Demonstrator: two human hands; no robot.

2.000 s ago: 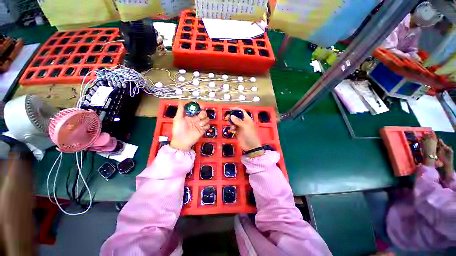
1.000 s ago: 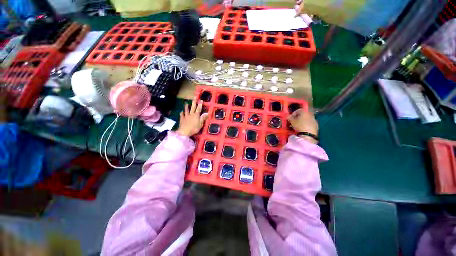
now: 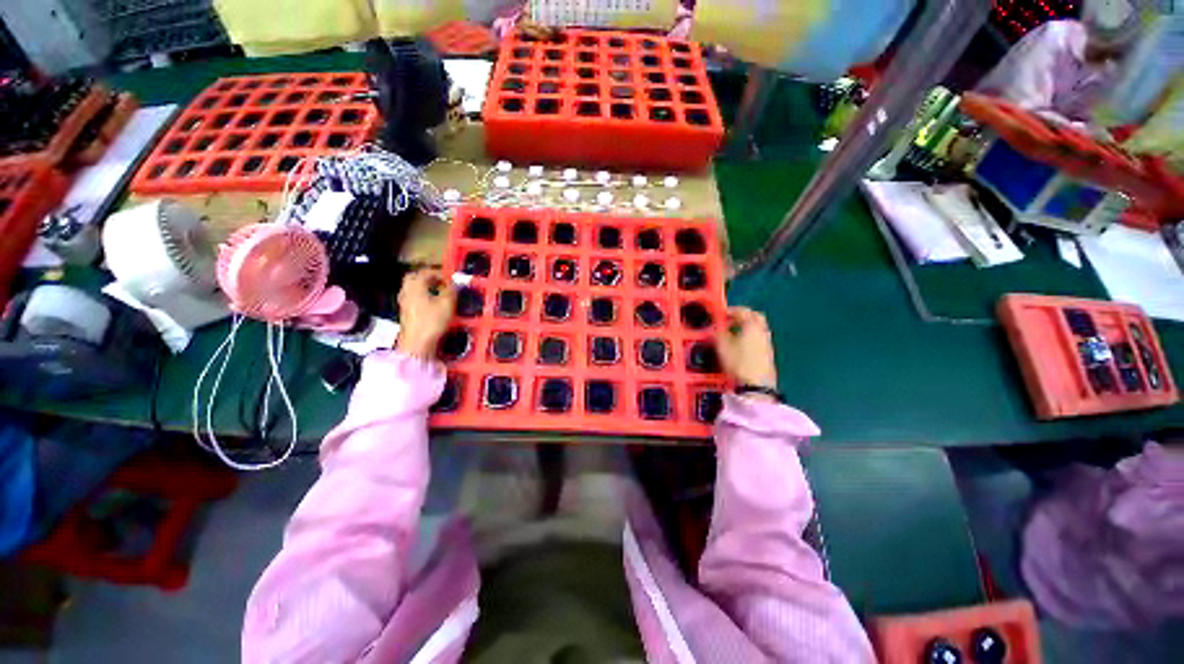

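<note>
The red-orange working tray point(image 3: 580, 327) lies flat on the bench in front of me, its pockets holding dark smartwatch units point(image 3: 555, 394). Two units in the second row show small red marks on their screens. My left hand point(image 3: 426, 311) grips the tray's left edge, with a small white piece beside the fingers. My right hand point(image 3: 745, 348) grips the right edge with curled fingers. The fingertips are blurred. Neither hand shows a watch.
Behind the tray are white charging heads point(image 3: 571, 197) and a stacked tray block point(image 3: 600, 139). At left are a pink fan point(image 3: 273, 271), white fan point(image 3: 159, 247), cable-covered hub point(image 3: 370, 240) and side tray point(image 3: 260, 130). A metal post point(image 3: 863, 136) slants at right. Another tray point(image 3: 1088, 354) is further right.
Two seconds ago my hands held watches over the tray; now both hold its edges. The tray has been straightened and pushed back. The white paper has left the rear tray.
</note>
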